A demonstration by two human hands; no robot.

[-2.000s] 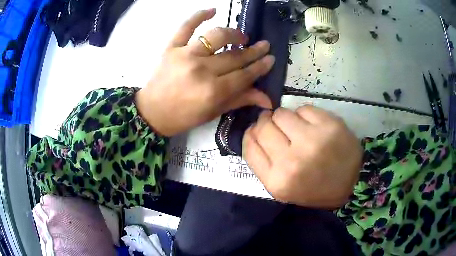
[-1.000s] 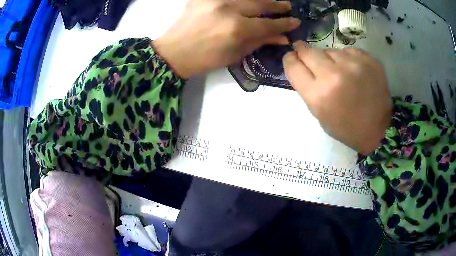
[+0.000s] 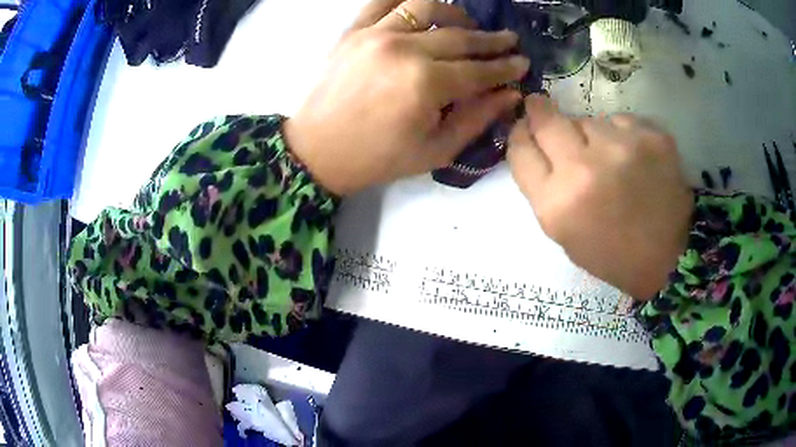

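A black fabric band with a zipper (image 3: 471, 161) lies at the top middle, mostly under my hands. Its toothed line shows at the lower end. My left hand (image 3: 419, 87), with a gold ring, lies over the band with fingers pointing right, pressing on it. My right hand (image 3: 602, 183) pinches the band's right edge between thumb and fingertips, close to the left fingertips. The cream ribbed knob (image 3: 614, 44) stands just above my right hand. The presser foot and needle are not clearly visible.
A black fabric heap (image 3: 170, 30) lies at upper left beside a blue bin (image 3: 57, 113). Dark pointed snips or tweezers (image 3: 777, 175) lie at far right. Dark trimmings (image 3: 689, 70) are scattered right of the knob. A printed ruler (image 3: 497, 301) runs along the front edge.
Both hands and the band moved up from the front edge toward the machine, then slightly back down. The lower end of the band is now turned differently and partly uncovered.
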